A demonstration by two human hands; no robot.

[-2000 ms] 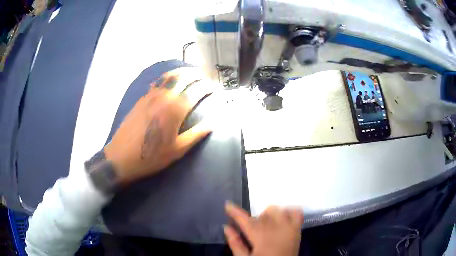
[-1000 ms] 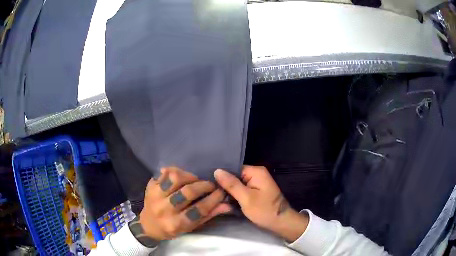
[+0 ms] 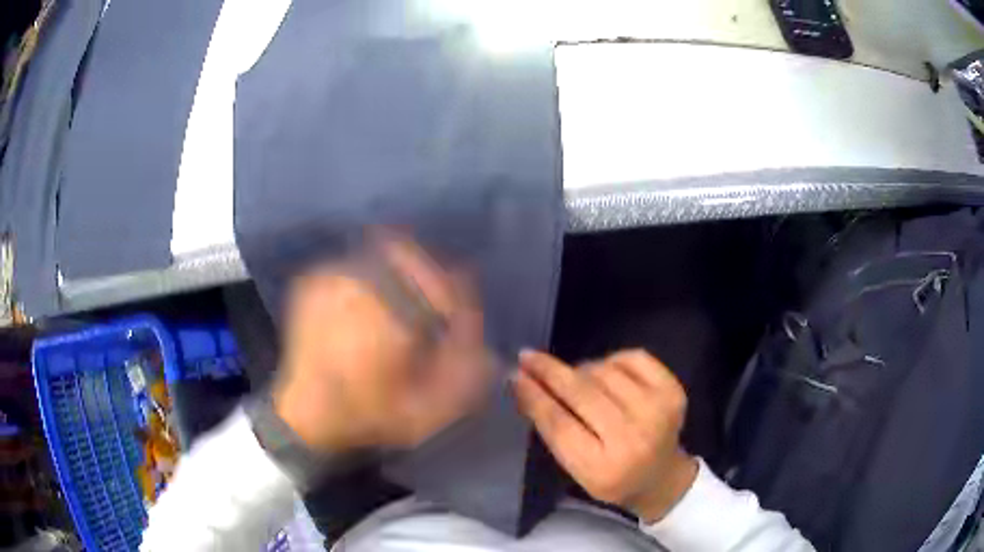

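Observation:
A dark blue-grey cut panel (image 3: 399, 140) lies over the table's front edge and hangs down towards my lap, its lower end folded to a point. My left hand (image 3: 378, 356) is on the panel's hanging part, strongly blurred, so its grip cannot be told. My right hand (image 3: 604, 426) pinches the panel's right edge between thumb and fingers, below the table edge. The needle area is out of the picture at the top; only lamp glare shows there.
More grey panels (image 3: 130, 129) lie on the table at left. A measuring tape (image 3: 755, 197) runs along the front edge. A smartphone (image 3: 815, 27) is cut off at the top right. A blue crate (image 3: 103, 431) with scraps stands lower left. Dark sewn work (image 3: 863, 377) hangs at right.
From the machine, the view tipped down to the lap, then slightly back up. My hands moved from the bed to the panel's near end; my left hand has since moved up the panel.

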